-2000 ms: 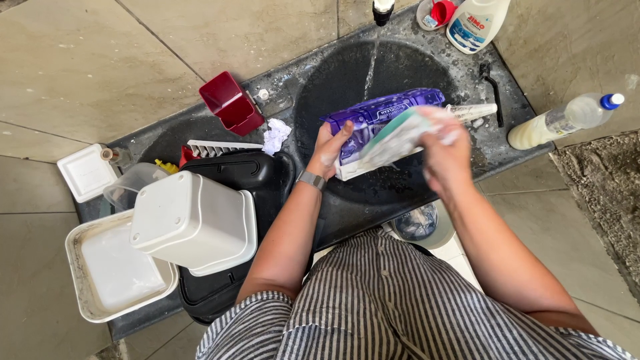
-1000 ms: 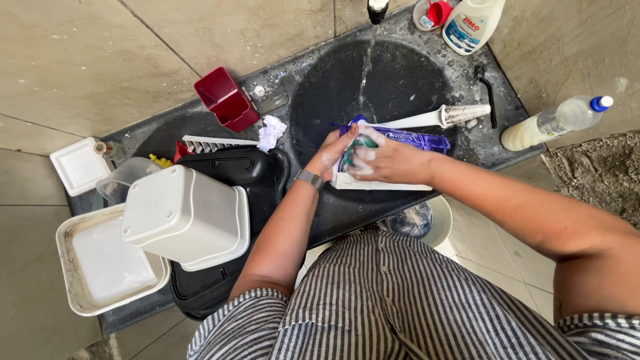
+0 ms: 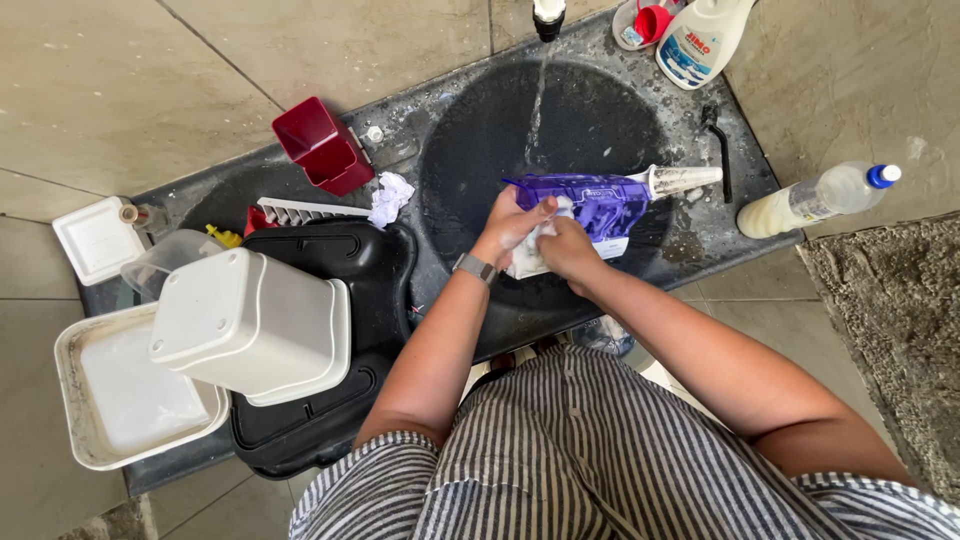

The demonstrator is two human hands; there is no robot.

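Over the round dark sink basin, my left hand grips the left end of a purple and white plastic container, thumb on top. My right hand presses a soapy cloth or sponge against the same end; foam covers it and my fingers. A white ribbed cone-shaped piece lies at the container's right end, on the basin's rim. Water runs from the tap into the basin behind the container.
Left of the basin are a dark red plastic box, crumpled paper, a black plastic tray, an upturned white bin and a white tub. At right stand a detergent bottle and a blue-capped bottle.
The purple container shows more of its purple face between my hands and the cone-shaped piece. My right hand's forearm now comes in at a steeper angle.
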